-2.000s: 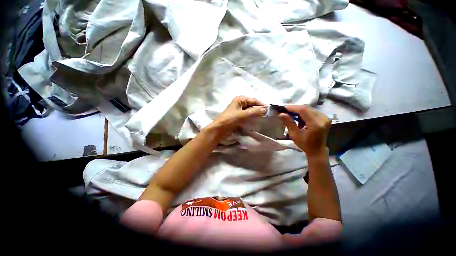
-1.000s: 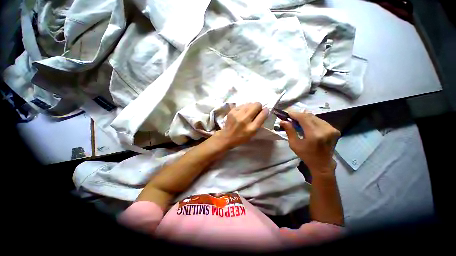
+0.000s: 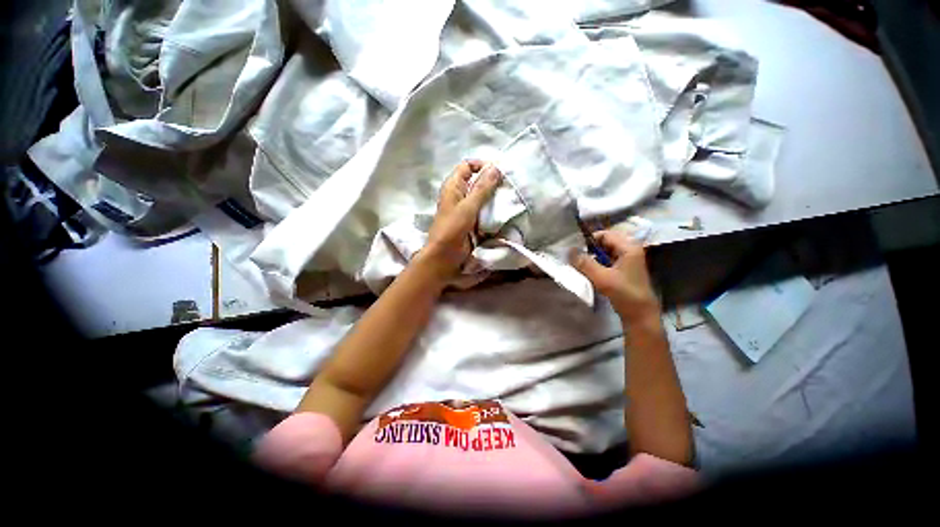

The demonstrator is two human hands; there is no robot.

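A pale grey-white garment [image 3: 577, 113] lies crumpled over the white tabletop and its front edge. My left hand [image 3: 461, 213] grips a fold of it near the middle, with the fingertips closed on the cloth. A folded panel with stitched edges stands up between my hands, and a narrow strip hangs towards the table's edge. My right hand [image 3: 618, 270] is to the right of this panel and holds small thread snips [image 3: 595, 245] with a dark blade and blue grip. The blades point up beside the panel. Whether they touch the cloth is hard to tell.
More pale cloth [image 3: 196, 82] is heaped at the back left, with dark navy cloth [image 3: 46, 93] at the far left. The white tabletop [image 3: 835, 134] extends right. A pale blue-white card [image 3: 758, 314] lies low at the right. Pale cloth [image 3: 258, 365] covers my lap.
My left hand has moved left and up, shifting its hold on the garment. My right hand with the snips has moved slightly left. A folded panel and strip now show between the hands.
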